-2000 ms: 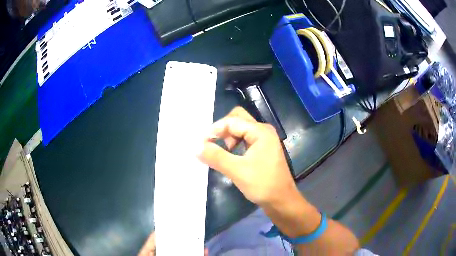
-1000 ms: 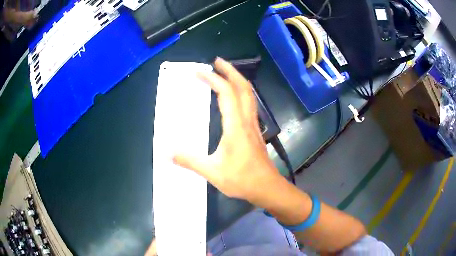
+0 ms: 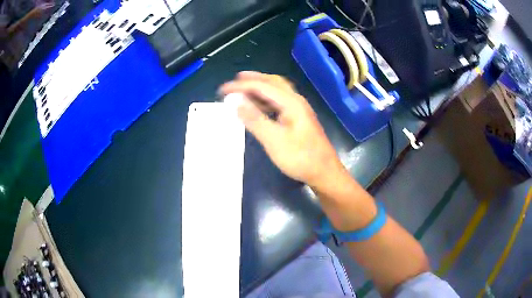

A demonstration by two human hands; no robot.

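Note:
A long white panel [image 3: 213,198] lies upright in the picture over the dark green mat, its plain side up and its near end cut off by the bottom edge. My right hand [image 3: 286,125], with a light blue band at the wrist, is at the panel's far right corner. Its fingers are blurred and bent over that corner; a small white patch shows at the fingertips, and I cannot tell whether it is held or part of the panel. My left hand is not in view.
A blue tape dispenser [image 3: 344,81] with two cream rolls stands at the back right, beside a dark label printer [image 3: 429,52]. Stacked panels [image 3: 81,58] lie on a blue sheet [image 3: 105,116] at the back left. Dark boards [image 3: 36,279] lie lower left. A cardboard box [image 3: 487,134] is at right.
My right hand has moved from the panel's middle to its far right corner. My left fingers have gone out of the bottom edge. The panel's far end sits lower in the picture.

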